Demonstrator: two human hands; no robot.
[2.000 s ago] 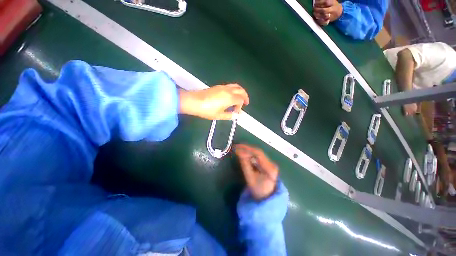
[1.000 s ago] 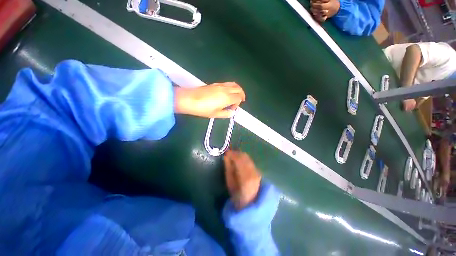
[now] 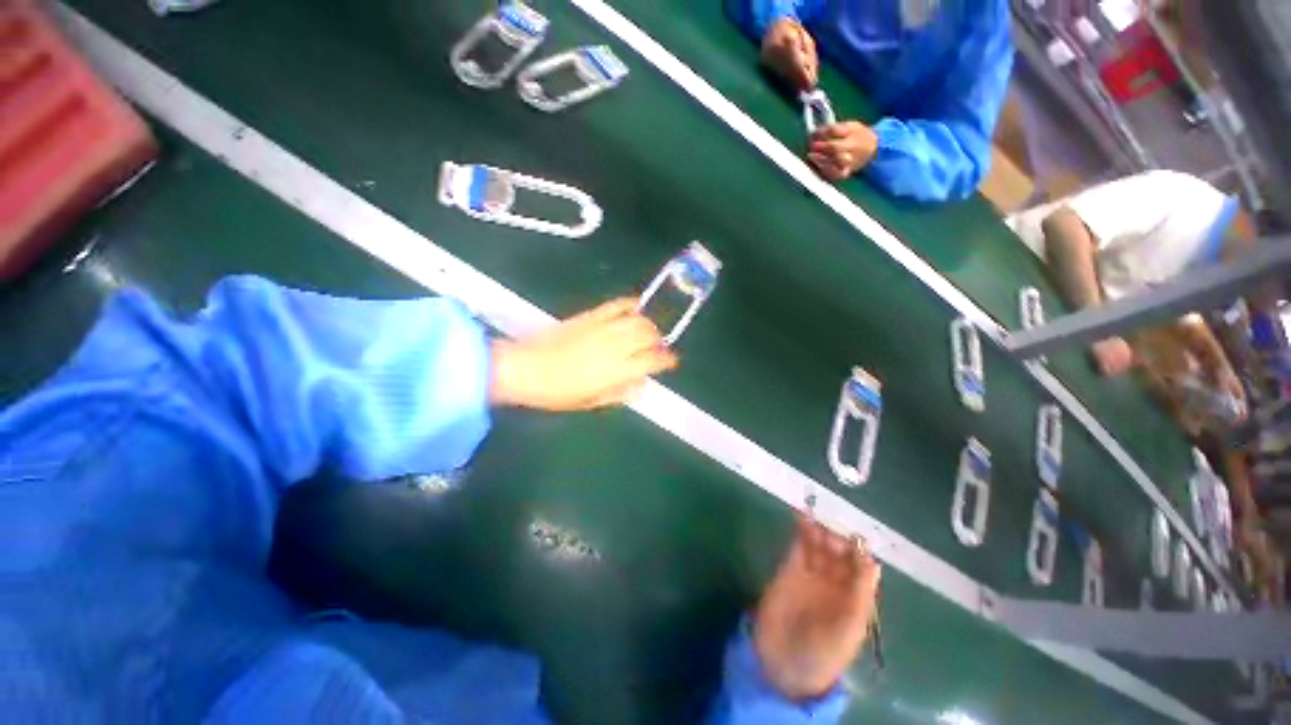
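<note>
My left hand (image 3: 588,357) reaches over the guide rail with its fingers on the lower end of a white oval frame unit (image 3: 677,300). The unit has a blue patch at its far block end and lies at or just above the green belt. My fingertips hide its near end. My right hand (image 3: 817,609) is slightly blurred, low over the bench near the rail, with curled fingers. A slim dark tool (image 3: 876,635) sticks out of it, pointing down. No unit is near my right hand.
The guide rail (image 3: 722,442) runs diagonally between bench and belt (image 3: 765,305). Several frame units, such as one unit (image 3: 855,428), lie along the belt. A red tray (image 3: 64,142) is at upper left. Across the belt, a blue-sleeved person (image 3: 927,135) handles a unit. Grey metal bars (image 3: 1175,290) cross at right.
My left hand has carried the unit from the bench across the rail to the belt. My right hand has moved right, away from it. The view has shifted, and more units show at upper left.
</note>
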